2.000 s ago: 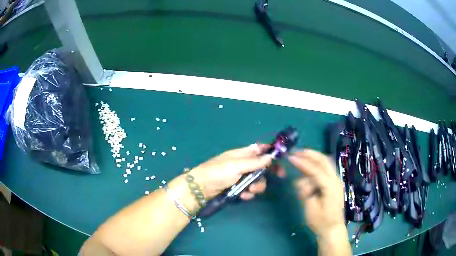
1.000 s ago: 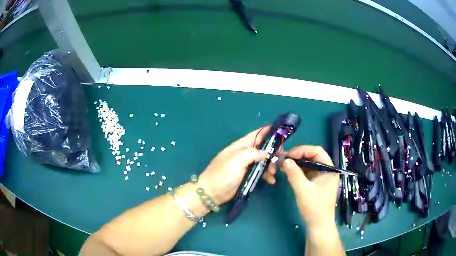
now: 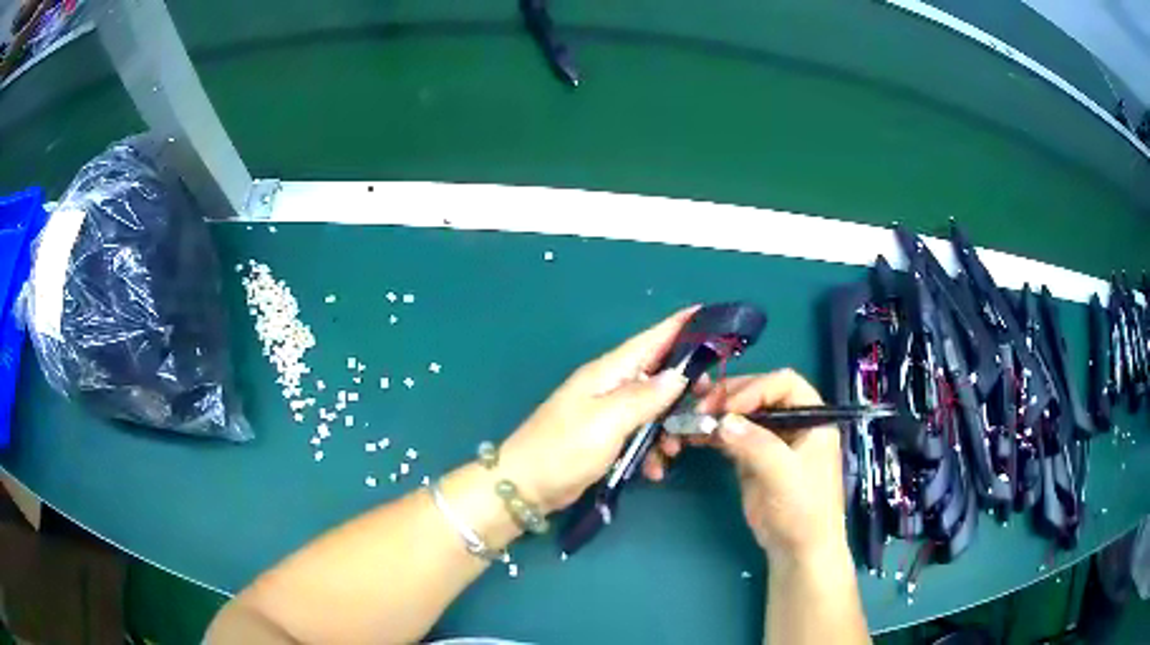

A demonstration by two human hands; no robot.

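Observation:
My left hand [image 3: 593,422] is closed around a black device half-assembly [image 3: 614,485], held tilted above the green bench with its wide head up and to the right. Red wires [image 3: 724,348] show at the head and a silver strip along the body. My right hand [image 3: 769,454] touches the device's right side and holds a slim dark pen-like tool, perhaps tweezers [image 3: 807,416], pointing right, its thin end over the pile. A pale piece [image 3: 689,425] shows at the right fingertips; what it is cannot be told. Small white pads [image 3: 280,330] lie heaped and scattered left of the hands.
A pile of device assemblies [image 3: 940,403] lies at right, with more beyond. A clear plastic bag of black parts [image 3: 139,302] and a blue bin [image 3: 15,302] are at left. A white rail [image 3: 568,217] and grey post [image 3: 177,107] border the conveyor, which carries a black piece [image 3: 550,40].
The device has turned in my left hand since one second ago, showing less of its inside. The red wire loop no longer stands out left of it. The conveyor piece has moved left.

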